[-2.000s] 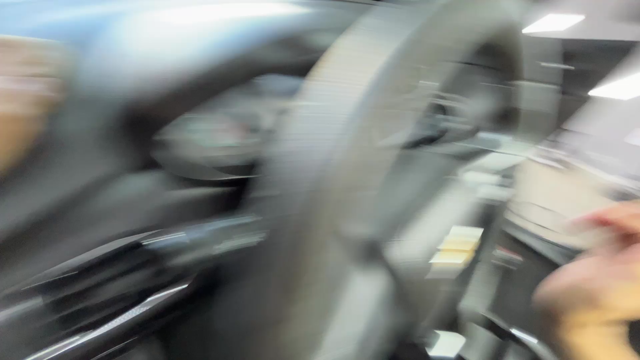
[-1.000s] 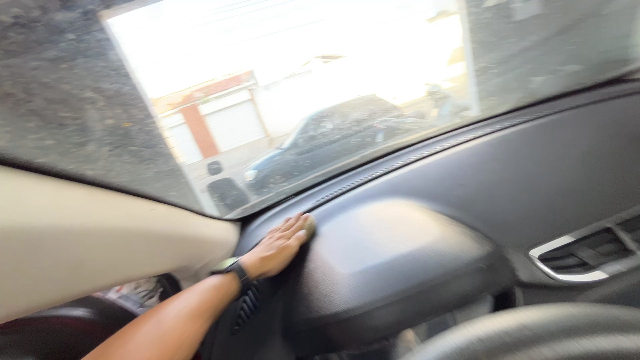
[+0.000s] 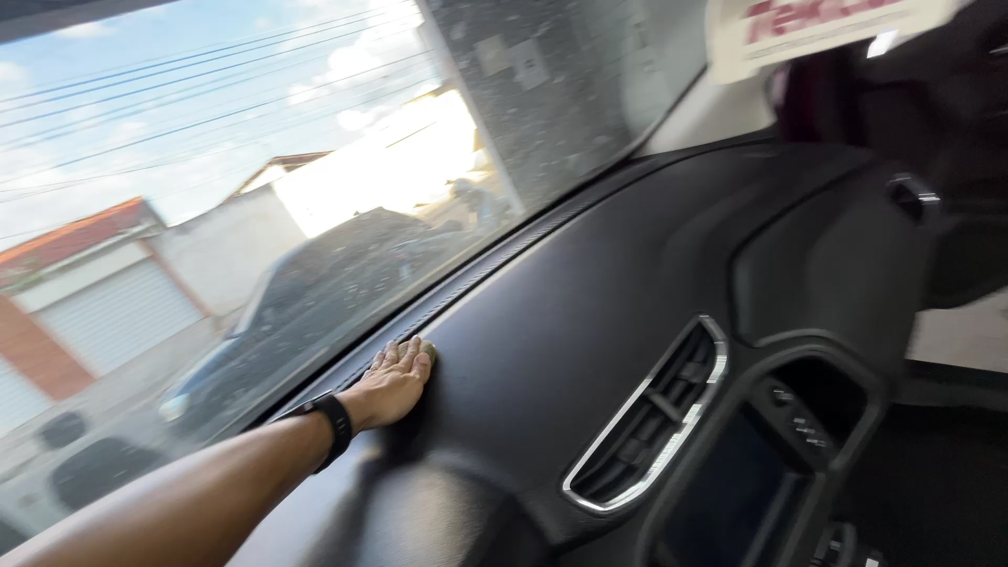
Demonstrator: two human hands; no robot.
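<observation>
My left hand (image 3: 394, 384), with a black band on its wrist, lies palm down near the windshield's lower edge. Under its fingers is a small yellowish-green pad or sponge (image 3: 428, 351), pressed on the black car dashboard (image 3: 551, 315); only its edge shows. Beside the hand runs the ribbed defroster strip (image 3: 488, 279) along the glass. My right hand is out of view.
Chrome-rimmed air vents (image 3: 650, 417) and a dark center screen (image 3: 728, 488) are at the lower right. The instrument hood (image 3: 417, 512) rises below my hand. The windshield (image 3: 354, 197) slopes along the left. A paper with writing (image 3: 827, 27) hangs at the upper right.
My left hand has moved along the dashboard from the corner by the pillar, past the instrument hood toward the middle. The view has swung strongly. The hand at the right two seconds ago is out of view.
</observation>
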